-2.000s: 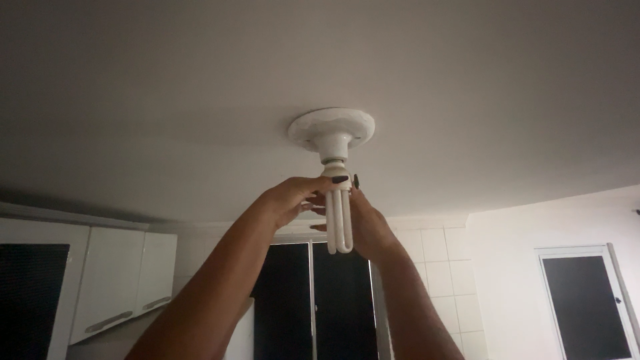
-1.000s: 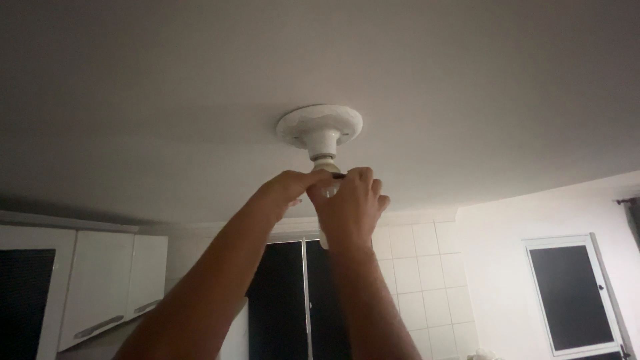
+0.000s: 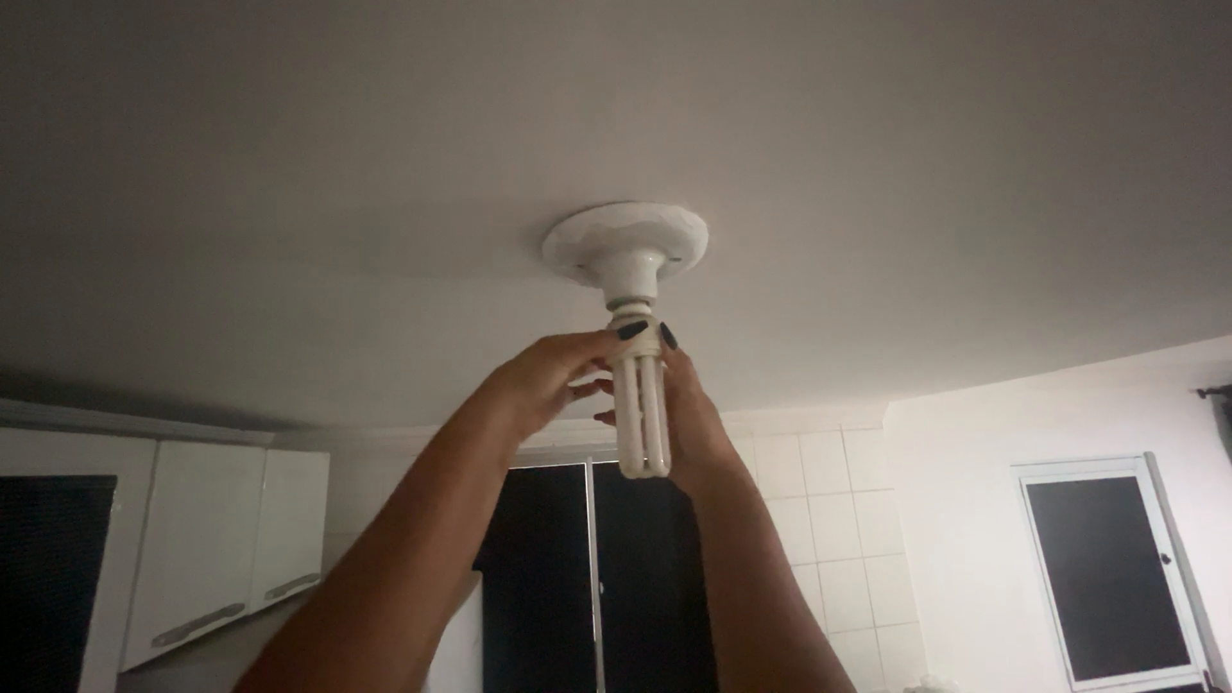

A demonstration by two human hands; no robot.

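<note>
A white compact fluorescent bulb (image 3: 640, 414) hangs upright, tubes downward, below a white round ceiling lamp holder (image 3: 628, 252). Its neck meets the holder's socket, and part of the base shows just under the rim. My left hand (image 3: 553, 375) grips the bulb's plastic base from the left, the dark-nailed thumb lying across its front. From the right, my right hand (image 3: 691, 409) holds the same base, thumb up along its side. The fingers of both hands are partly hidden behind the tubes.
White wall cabinets (image 3: 202, 539) with grey handles are at the lower left. Behind my arms stands a dark window (image 3: 539, 577) with a light frame, beside white wall tiles (image 3: 837, 520). A smaller framed window (image 3: 1107, 577) is in the right wall.
My right hand, which covered the bulb's front one second ago, has moved back to its right side, leaving the tubes visible again. My left hand stays at the base.
</note>
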